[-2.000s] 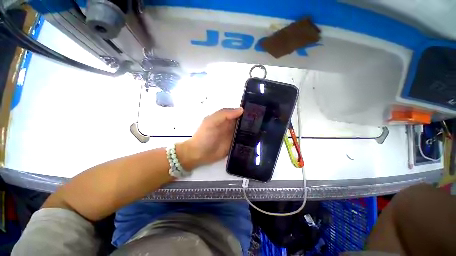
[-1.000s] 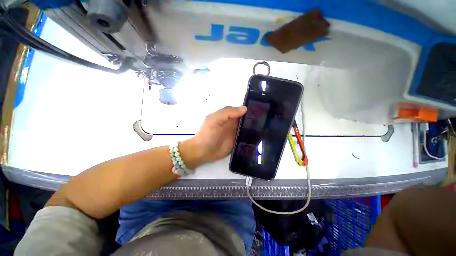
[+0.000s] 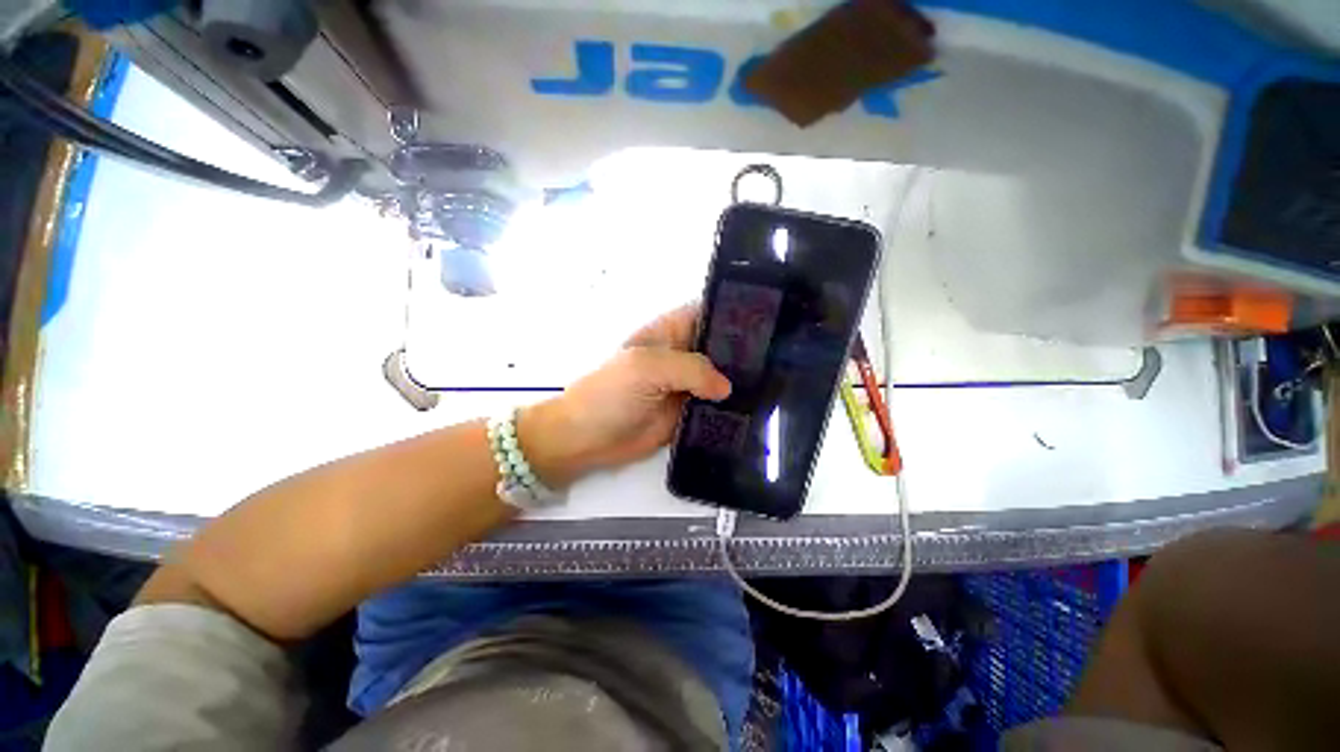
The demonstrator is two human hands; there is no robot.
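Observation:
A black smartphone [image 3: 794, 353] with a dim screen lies over the white machine table, slightly tilted, a metal ring at its top end. My left hand [image 3: 632, 400], with a beaded bracelet, holds its left edge, the thumb over the screen and the fingers partly hidden behind it. A thin white charging cable [image 3: 823, 611] runs from the phone's lower end, loops past the table edge and goes up on the right. Red and yellow-green snips [image 3: 877, 419] lie beside the phone, partly hidden by it. My right hand is not in view; only a bent arm shows at the lower right.
The white sewing machine arm [image 3: 1029, 110] with a brown scrap [image 3: 841, 62] spans the top. The needle area [image 3: 467, 235] is brightly lit at the left. An orange block [image 3: 1227, 306] sits at the right. A ruler strip [image 3: 617, 554] lines the front edge; a blue basket [image 3: 1043, 639] is below.
My left thumb has moved down and further over the phone's screen, and the other fingers show more behind it. The phone stays in about the same place.

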